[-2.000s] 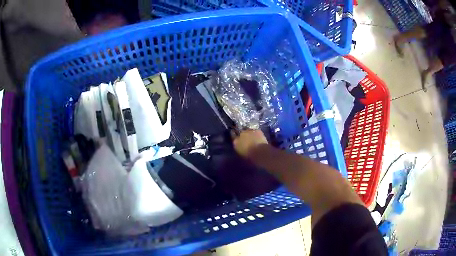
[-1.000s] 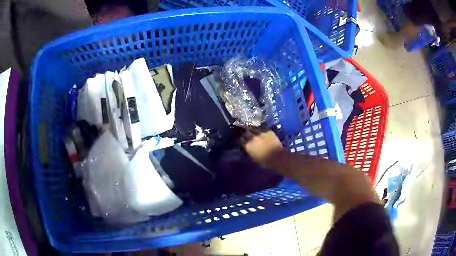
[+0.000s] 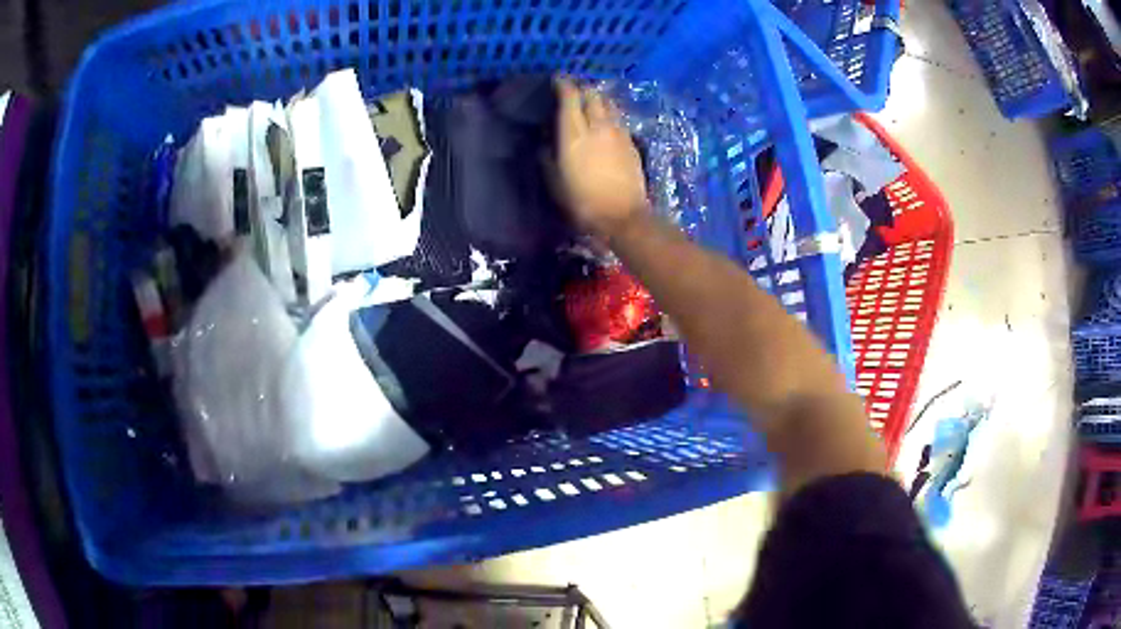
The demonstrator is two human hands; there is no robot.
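Note:
My right hand [image 3: 596, 154] is inside the large blue plastic basket [image 3: 295, 559], at its back right. Its fingers lie along the edge of dark navy fabric [image 3: 498, 166]; its palm side is hidden, so I cannot tell if it grips. The clear plastic bag [image 3: 670, 148] lies just right of the hand. A shiny red item [image 3: 606, 307] shows below the wrist. Dark folded pieces [image 3: 615, 387] lie at the front right. White pieces [image 3: 350, 184] stand at the left, with a pale plastic-wrapped bundle [image 3: 234, 381] in front. My left hand is not in view.
A red basket [image 3: 904, 320] with grey and black scraps stands on the floor right of the blue one. Another blue basket [image 3: 867, 55] is behind it. Light blue scraps [image 3: 949, 455] lie on the floor. More baskets line the right edge. A dark metal frame [image 3: 479, 596] shows below.
My right hand has moved up and back in the basket, and dark fabric now lies beside it further back. The red item has come into view. The view has shifted, with the basket higher in it.

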